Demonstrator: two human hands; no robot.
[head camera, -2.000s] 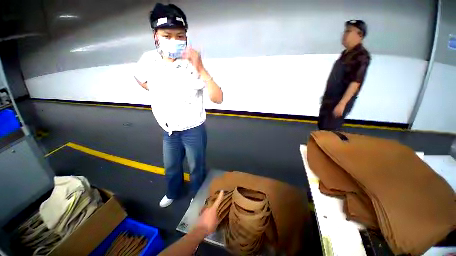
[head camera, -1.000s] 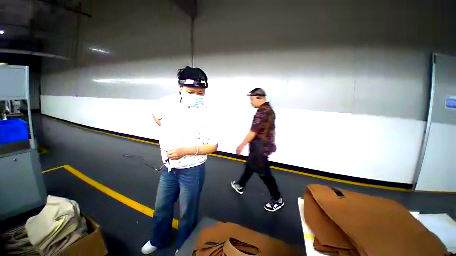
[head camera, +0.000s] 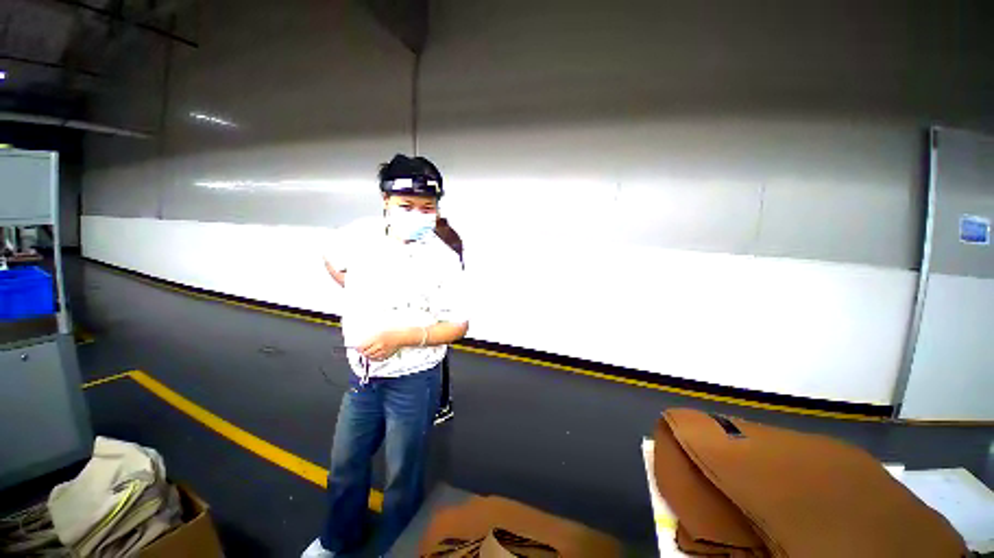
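Neither of my hands is in the picture. A pile of brown panels with looped straps (head camera: 491, 523) lies nearest in front of me at the bottom edge, cut off by it. A stack of brown bag panels (head camera: 807, 490) lies folded over at the lower right, with a small dark label patch (head camera: 727, 426) on its top panel.
A person in a white top (head camera: 401, 305) stands in the aisle, a second person mostly hidden behind. Beige bag pieces (head camera: 114, 496) lie in a cardboard box (head camera: 191, 529) at lower left. A grey cabinet (head camera: 41, 403) with a blue bin (head camera: 26, 292) stands at left.
My view has tilted up, so the low pile has sunk to the bottom edge. The hand over it is gone from view. The second person has walked left behind the first, whose raised hand is lowered.
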